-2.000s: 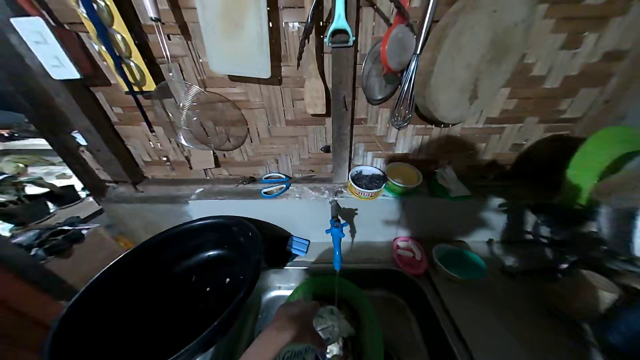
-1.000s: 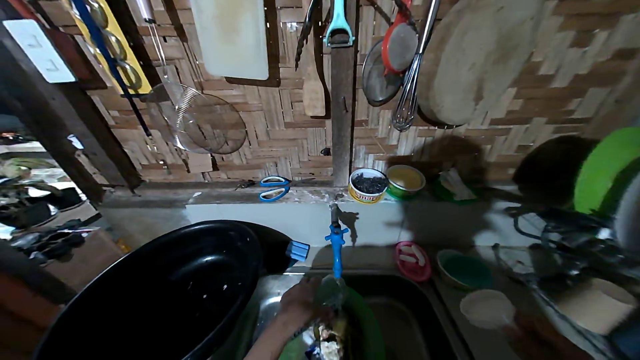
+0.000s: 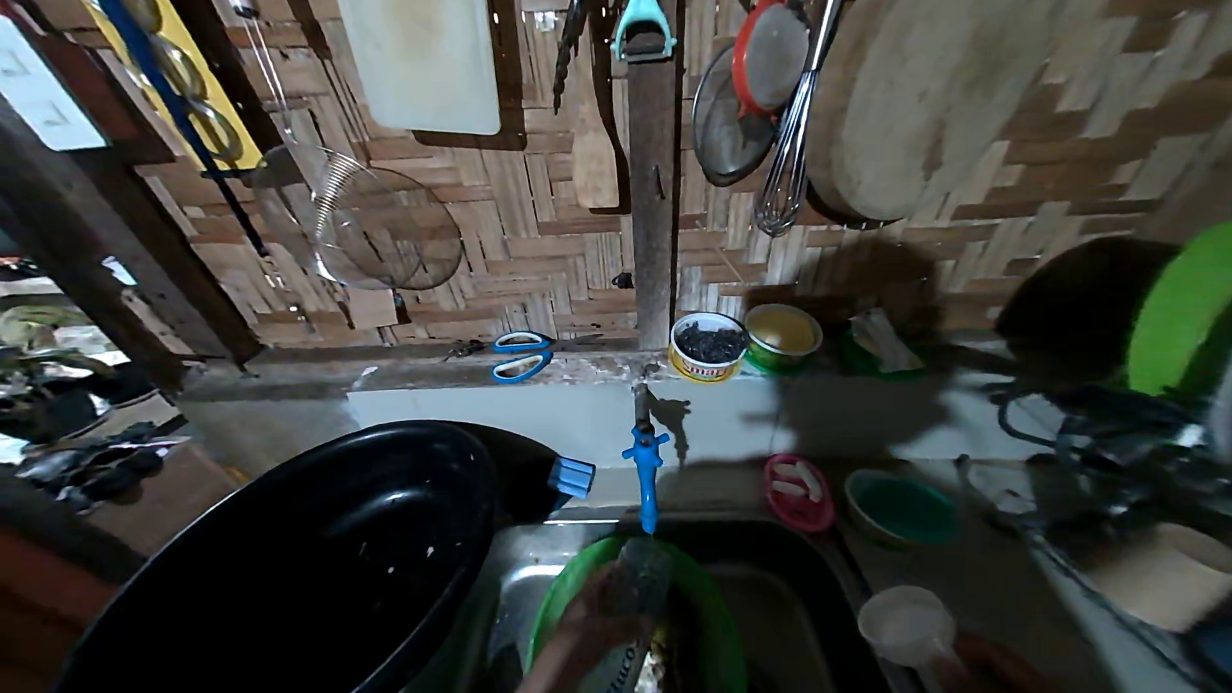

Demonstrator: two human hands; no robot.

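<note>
My left hand (image 3: pixel 602 616) grips a clear container with writing on its side (image 3: pixel 635 597), over a green basin (image 3: pixel 707 616) in the steel sink (image 3: pixel 780 616). The container's top is just below the spout of the blue faucet (image 3: pixel 647 472). Whitish and dark items lie lower in the basin, partly hidden. At the lower right my right hand (image 3: pixel 991 664), dim and cut off by the frame edge, is at a translucent white plastic cup (image 3: pixel 905 621); its fingers seem to be on the cup's lower side.
A large black tub (image 3: pixel 423 577) stands left of the sink. Right of it are a pink soap dish (image 3: pixel 799 493), a teal bowl (image 3: pixel 900 508) and a dish rack (image 3: pixel 1088 577). Blue-handled scissors (image 3: pixel 522 368) and small tubs (image 3: pixel 707 346) sit on the ledge. Strainers (image 3: pixel 385 226) and a whisk (image 3: pixel 784 183) hang above.
My left hand has brought a clear container up under the faucet. The right hand and white cup, absent two seconds ago, came into view at the lower right one second ago and remain there.
</note>
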